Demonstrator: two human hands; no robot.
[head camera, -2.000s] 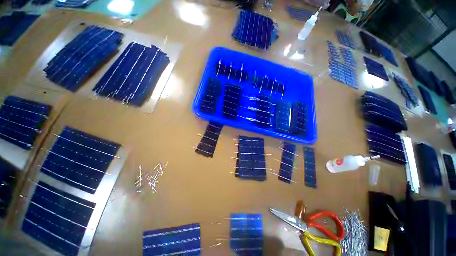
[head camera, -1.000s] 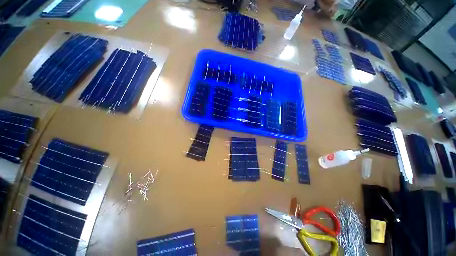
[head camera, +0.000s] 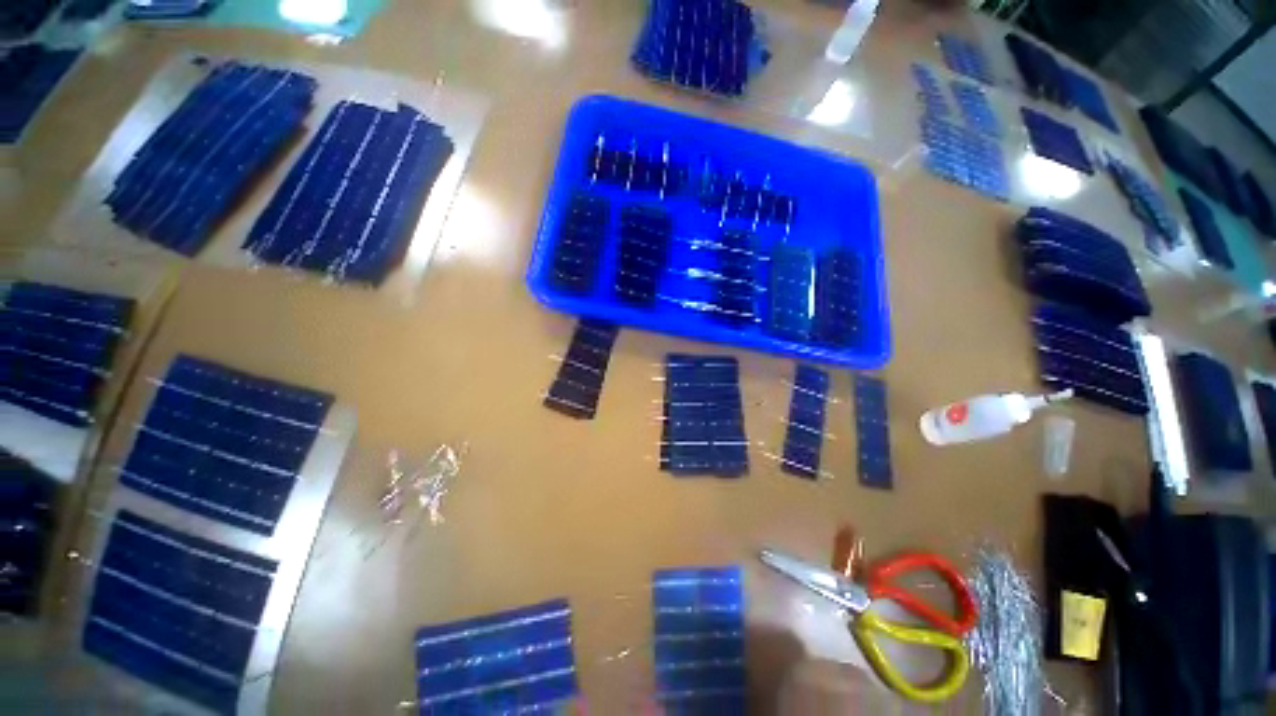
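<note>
Neither of my hands can be made out; a faint pinkish blur at the bottom edge is too unclear to name. Nearest me lie a larger tabbed solar cell (head camera: 497, 660) and a narrower cut cell (head camera: 698, 636), both cut off by the bottom edge. Scissors (head camera: 870, 616) with red-orange and yellow loops lie right of them, slightly open, blades pointing left. A small brown-orange piece (head camera: 845, 550) is beside them. A bundle of tabbing wire (head camera: 1003, 629) lies right of the scissors. A small loose wire tangle (head camera: 427, 483) lies to the left.
A blue parts tray (head camera: 711, 329) holds cell pieces. Below it lie cell strips (head camera: 806, 420) and a wider piece (head camera: 704, 416). A white bottle (head camera: 975, 417) lies on its side at right, above a black box (head camera: 1078, 560). Stacked cells (head camera: 353, 189) and two large cells (head camera: 224, 441) are at left.
The view has shifted, so the table things sit a little higher and further right than one second ago. The things keep their arrangement; no hand movement can be seen.
</note>
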